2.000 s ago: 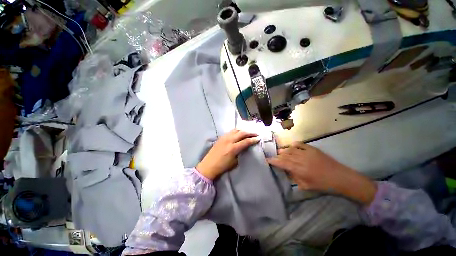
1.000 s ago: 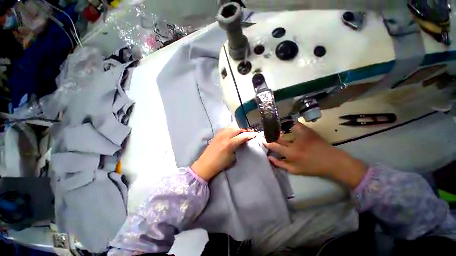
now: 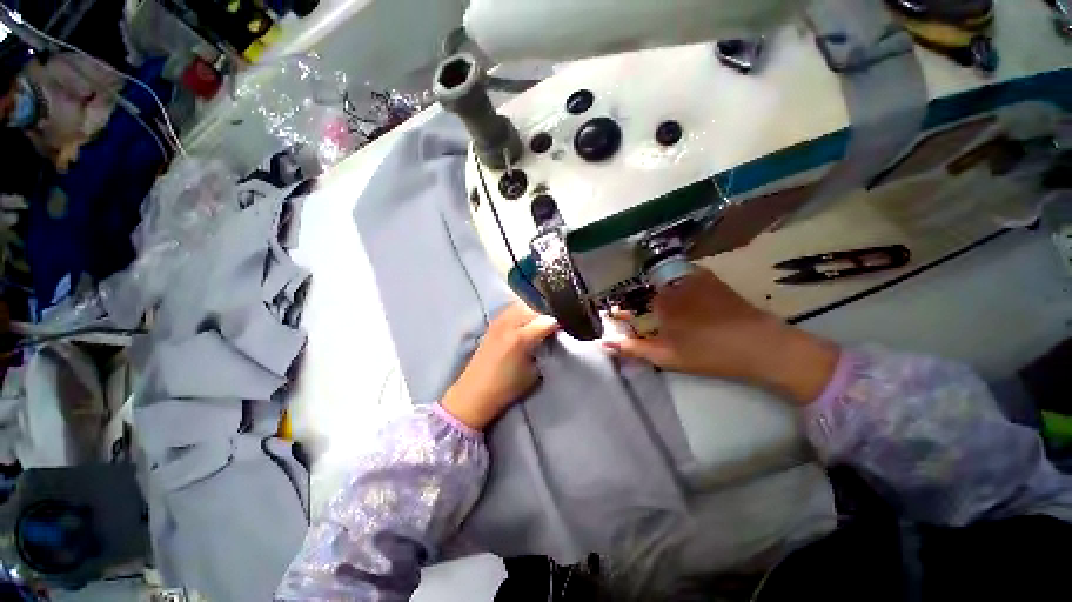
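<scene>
A grey garment panel (image 3: 576, 435) lies under the head of the cream-white sewing machine (image 3: 658, 141) and hangs over the table's front edge. My left hand (image 3: 500, 367) lies on the panel left of the needle area, fingers pointing to it. My right hand (image 3: 705, 329) is at the right of the needle area, its fingertips at the cloth's edge under the machine head. The take-up lever guard (image 3: 564, 282) hides part of the sewing point. Bright glare also hides the presser foot and needle. Whether fingers pinch the cloth is unclear.
A rumpled stack of grey cut panels (image 3: 218, 353) lies at left, with a yellow patch (image 3: 285, 425) at its edge. Dark thread snips (image 3: 843, 263) lie on the machine bed at right. Clear plastic (image 3: 194, 206) lies behind the stack.
Since two seconds ago, my right hand has moved closer under the machine head and its fingers have shifted up to the sewing point. The small strip seen between my hands is now mostly hidden.
</scene>
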